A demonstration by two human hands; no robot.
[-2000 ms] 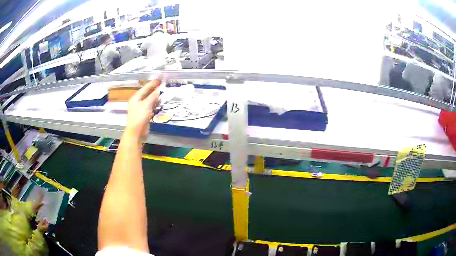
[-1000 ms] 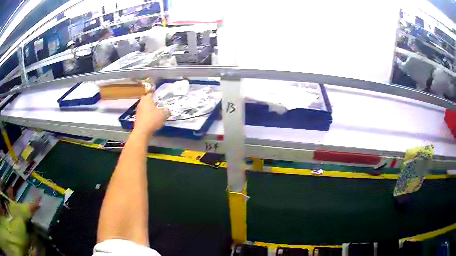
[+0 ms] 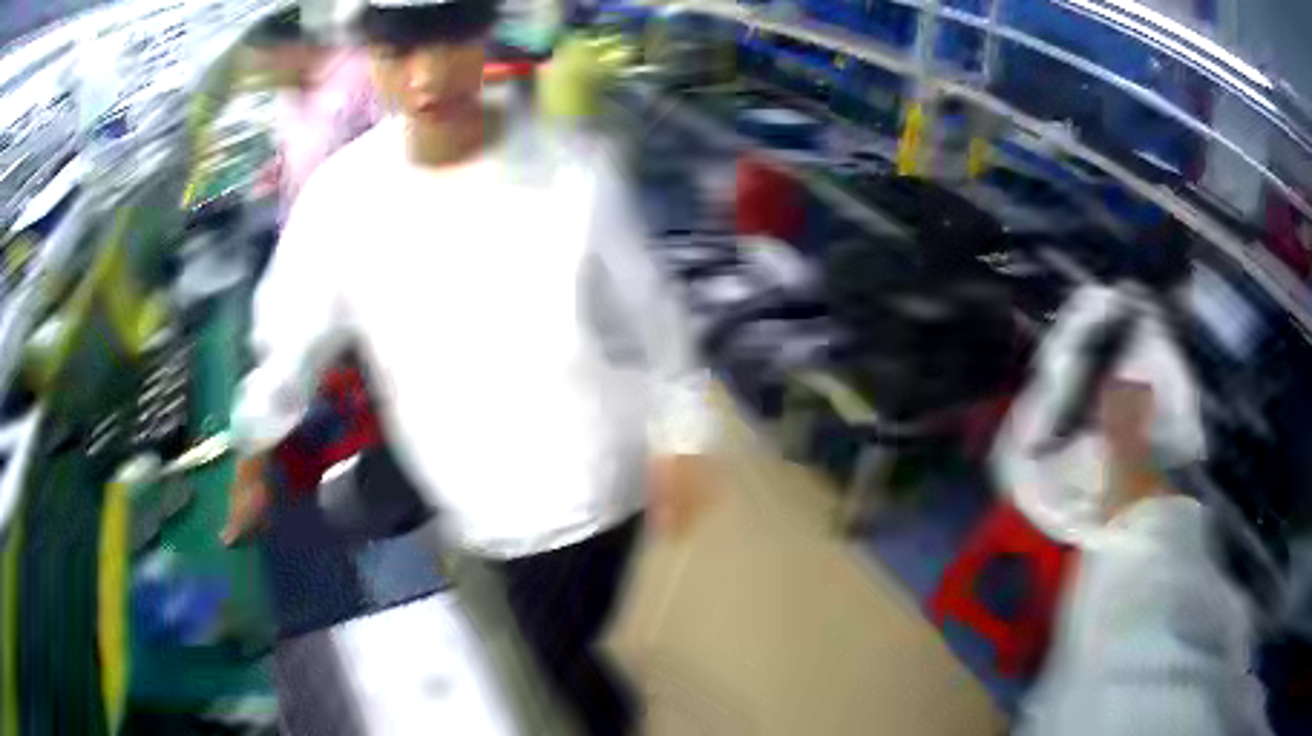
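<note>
The frame is strongly blurred. At the right, a pale sleeve comes up from the bottom edge. What appears to be my right hand [image 3: 1130, 424] shows above it, closed against a crumpled white bundle [image 3: 1043, 460]. A dark strip crosses the bundle's upper part, but I cannot tell what it is. The fingers are too blurred to make out. My left hand is not in view.
A person in a white top [image 3: 489, 331] stands close in front, left of centre. A beige aisle [image 3: 777, 590] runs at centre right. A red stool-like object [image 3: 1000, 590] stands beside the bundle. A white board [image 3: 417, 669] lies low at left; green benches line the left.
The view has swung from the shelf with blue trays to the aisle. My left arm, earlier reaching over the trays, is gone from view. The right sleeve, white bundle and standing person have appeared.
</note>
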